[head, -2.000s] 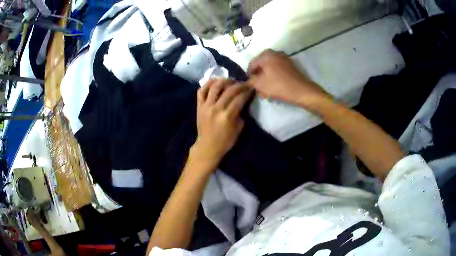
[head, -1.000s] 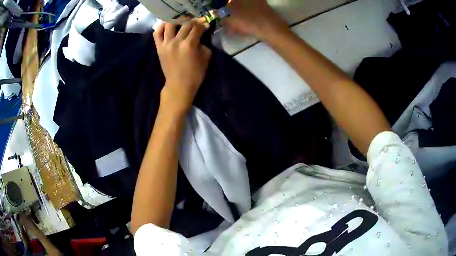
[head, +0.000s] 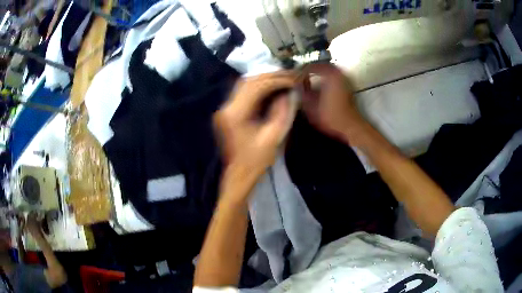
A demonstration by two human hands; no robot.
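Observation:
The black and white garment (head: 166,126) is spread over the table at the left and hangs towards my lap. My left hand (head: 254,117) and my right hand (head: 326,97) meet just in front of the sewing machine head (head: 297,28). Both are blurred. Their fingers are closed on a small edge of the garment, with a pale strip showing between them. The exact part held is hidden by the fingers. The needle area is partly covered by my hands.
The pale machine bed (head: 420,109) is at the right, with a dark cloth heap (head: 458,154) beside it. A tape-covered brown board (head: 89,166) runs along the left. Another person's arm (head: 46,252) is by a machine (head: 37,189) at far left. A red container (head: 100,278) is low at left.
Both hands have come back from under the machine head towards me and lie lower in view than one second ago. More of the machine head shows, as the view has shifted.

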